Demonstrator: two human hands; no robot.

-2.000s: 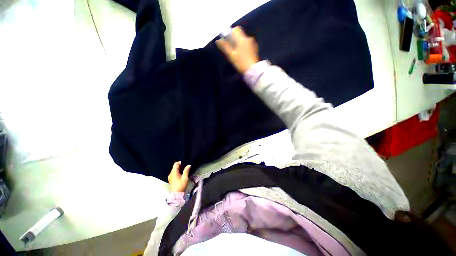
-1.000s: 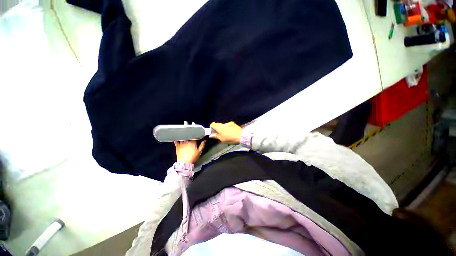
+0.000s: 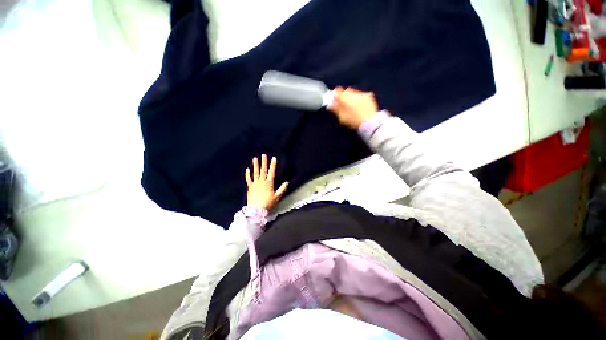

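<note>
A dark navy coat (image 3: 219,126) lies spread on the pale table, one sleeve pointing to the far left edge of the picture. My right hand (image 3: 353,106) is shut on the handle of a grey lint brush (image 3: 294,91), whose flat paddle points left over the middle of the coat. My left hand (image 3: 264,184) lies with fingers spread on the coat's near part and holds nothing. The coat's far edge is cut off by the top of the picture.
A white-grey tube (image 3: 60,283) lies at the near left of the table (image 3: 133,259). Clear plastic (image 3: 53,119) covers the left side. A black rectangle (image 3: 539,21), a green stick (image 3: 549,65) and red and orange clutter (image 3: 579,54) lie at right. A red bin (image 3: 551,159) stands below.
The brush and my right hand have moved up and away from my body, over the coat. My left hand, earlier beside the brush, now lies spread and uncovered. The view has shifted slightly.
</note>
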